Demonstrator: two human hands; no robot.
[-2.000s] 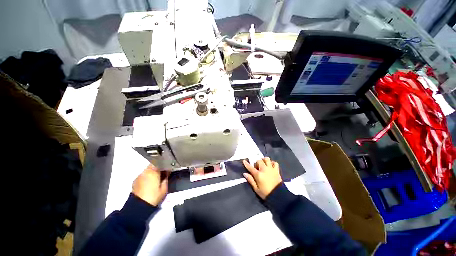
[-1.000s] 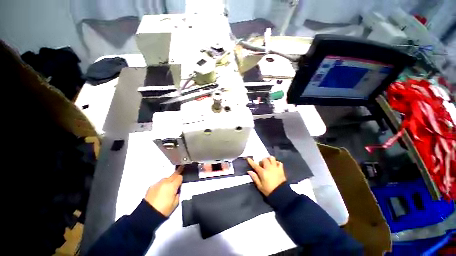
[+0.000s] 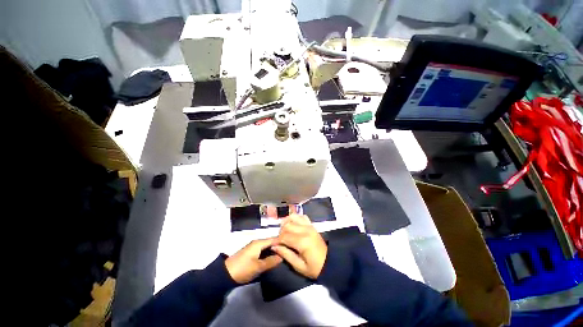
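A black strip (image 3: 318, 209) lies under the work clamp (image 3: 272, 212), below the off-white sewing machine head (image 3: 281, 172), and shows on both sides of the clamp. My left hand (image 3: 250, 260) and my right hand (image 3: 302, 246) meet just in front of the clamp, fingers bent together. A bit of black shows between them, but what they pinch is mostly hidden. A black fabric panel (image 3: 287, 284) lies on the white sheet under and beside my hands, partly covered by my right hand and sleeve.
Overlapping dark pieces (image 3: 367, 191) lie right of the head. A control screen (image 3: 457, 92) stands at the upper right, with an open carton (image 3: 457, 236) below it. A large dark carton (image 3: 77, 128) is at left. Red straps (image 3: 553, 153) and a blue crate (image 3: 530, 265) are far right. Tweezers (image 3: 259, 116) lie on the head.
Both hands have left the ends of the strip under the clamp and come together in front of it. The strip stays under the clamp.
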